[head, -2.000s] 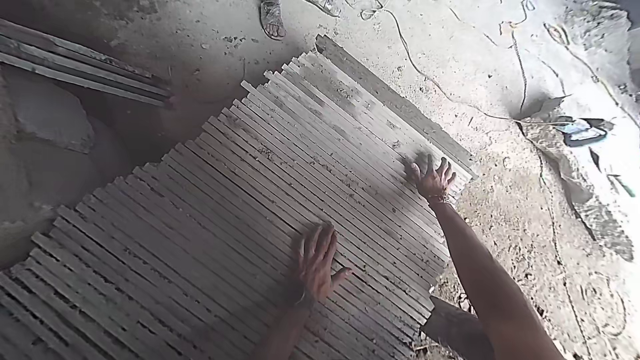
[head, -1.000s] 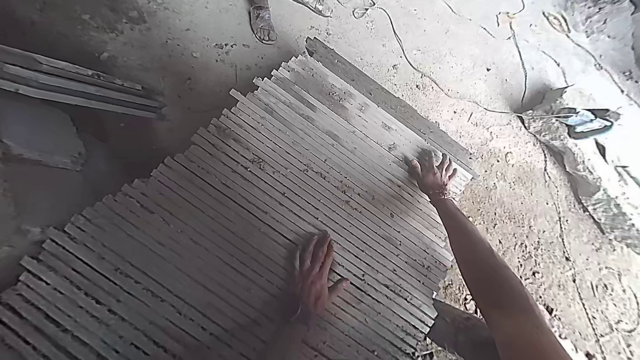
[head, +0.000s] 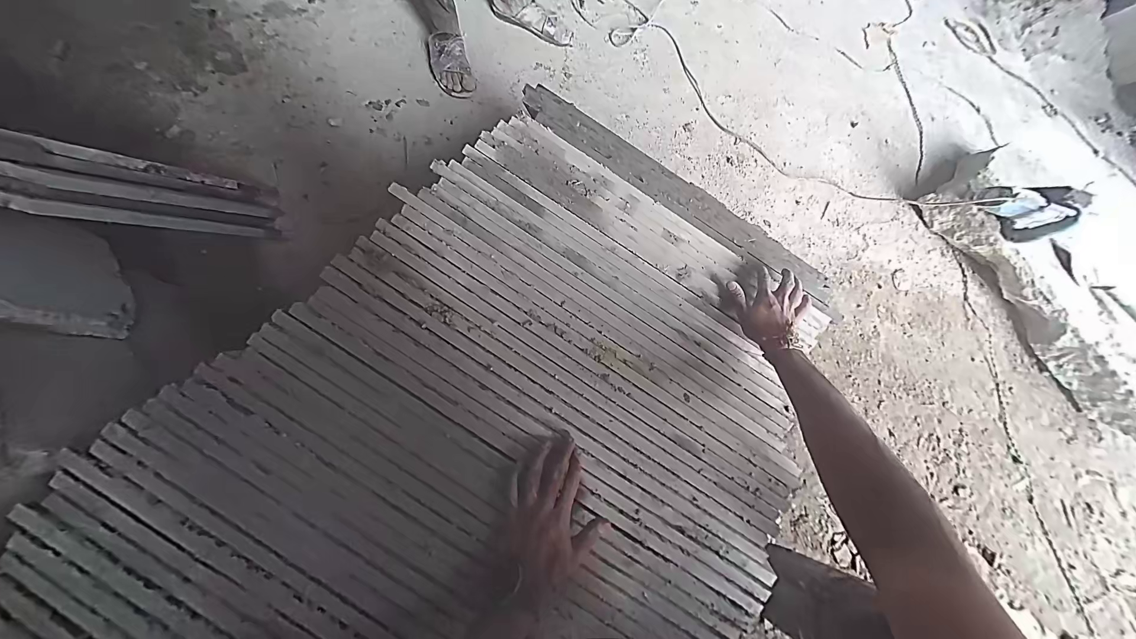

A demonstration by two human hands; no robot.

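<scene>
Long thin strips, dusty and grey, lie side by side in a wide row (head: 426, 355) that runs from the lower left to the upper middle; whether they are stone or wood I cannot tell. My left hand (head: 546, 524) rests palm down near the lower middle of the row, fingers apart, holding nothing. My right hand (head: 768, 306) is spread over the strips near their right ends, with a bracelet or cord at its wrist. A darker strip (head: 666, 169) lies along the far edge of the row.
Several long slabs (head: 133, 191) are stacked at the left above a broad flat slab (head: 62, 275). A person's sandaled foot (head: 453, 67) stands beyond the row, another foot beside it. A thin cable (head: 754, 146) crosses the ground to a blue and dark object (head: 1034, 213) at the right.
The person's foot beyond the row shows more leg and appears lower in view, as the view shifts slightly. Both my hands stay on the strips in about the same places.
</scene>
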